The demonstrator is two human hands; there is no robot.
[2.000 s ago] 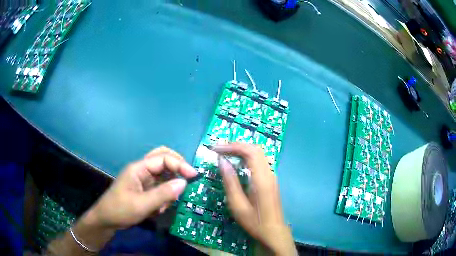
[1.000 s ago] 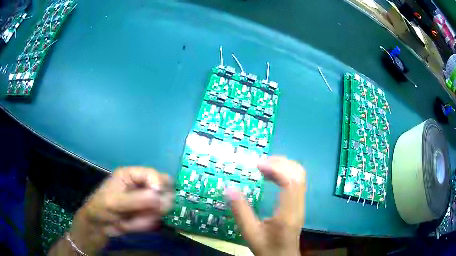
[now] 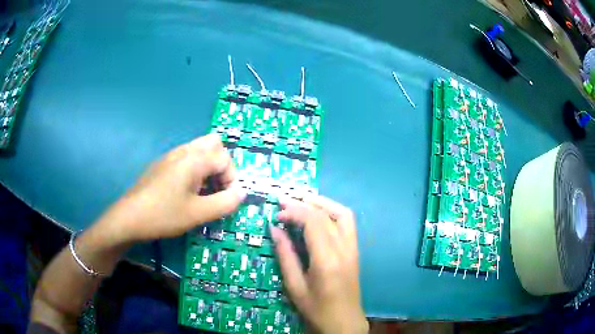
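Note:
A green PCB panel (image 3: 267, 117) lies in front of me on the blue-green mat, with a few white lead wires (image 3: 303, 83) sticking out past its far end. My left hand (image 3: 186, 189) is over the panel's left side, thumb and index fingertips close together near its middle. Any small piece between them is too small to make out. My right hand (image 3: 323, 251) is over the right side, its thumb and index fingertips bent close to the board beside the left fingertips. Whether it holds anything cannot be told. The hands cover part of the middle rows.
Stacked PCB panels (image 3: 466, 176) stand at the right, beside a large foam tape roll (image 3: 538, 222). A loose wire offcut (image 3: 404, 90) lies behind. Another panel (image 3: 23, 78) is at far left. Black parts with blue pieces (image 3: 501, 49) lie at the back right.
The view has shifted, so the panel appears further left. My left hand has moved from the panel's near left edge up to its middle. My right hand has closed in beside it.

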